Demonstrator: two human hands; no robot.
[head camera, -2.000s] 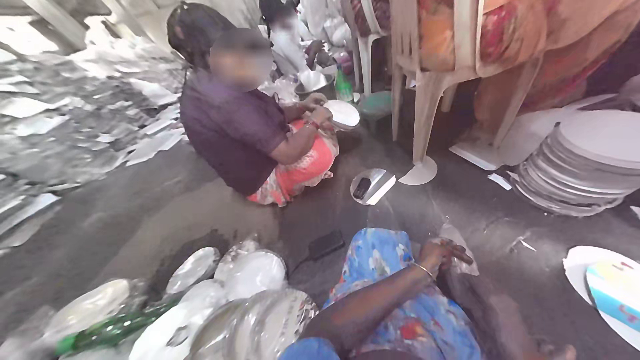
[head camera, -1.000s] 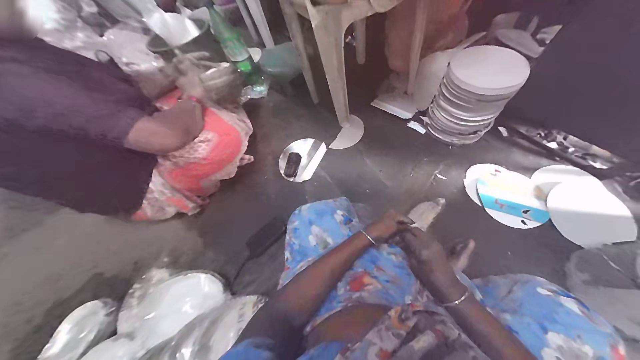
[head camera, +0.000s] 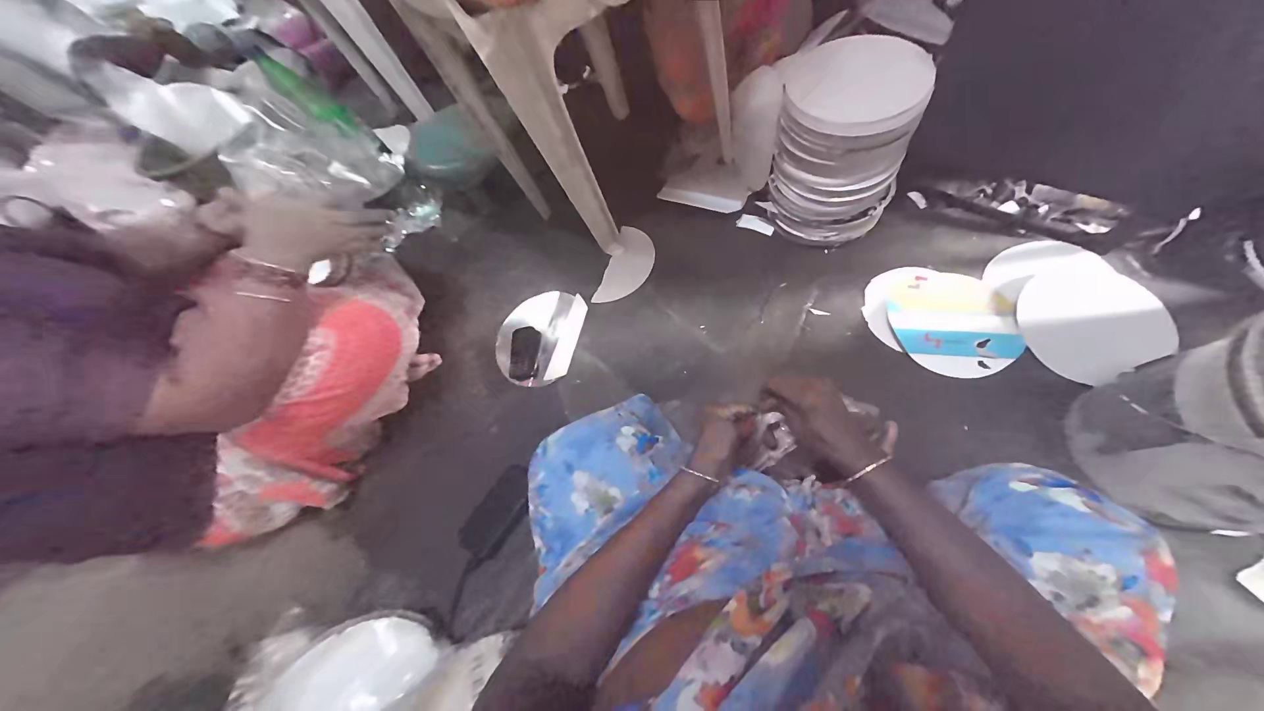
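Note:
My left hand (head camera: 726, 439) is closed on one side of a crumpled piece of clear plastic film (head camera: 773, 439). Against it, over my lap, my right hand (head camera: 825, 425) grips the same film with bent fingers. A thin bangle circles each wrist. Both hands are above the blue floral cloth (head camera: 602, 474) across my knees. Ahead and left of them, a round silvery disc (head camera: 553, 316) lies on the floor with a dark phone-like object (head camera: 525, 354) on it. To the right lie white round discs (head camera: 1096, 321) and one printed disc (head camera: 953, 346).
A tall stack of round plates or discs (head camera: 849, 128) stands beyond, beside plastic chair legs (head camera: 563, 148). A person's arm (head camera: 227, 326) and red cloth are at left. Wrapped white plates (head camera: 365, 662) lie at lower left, a plastic-wrapped stack (head camera: 1175, 425) at right.
My hands, apart two seconds ago, have come together over my lap, with film now between them. The view has tilted down and turned right. The other person's hands have moved.

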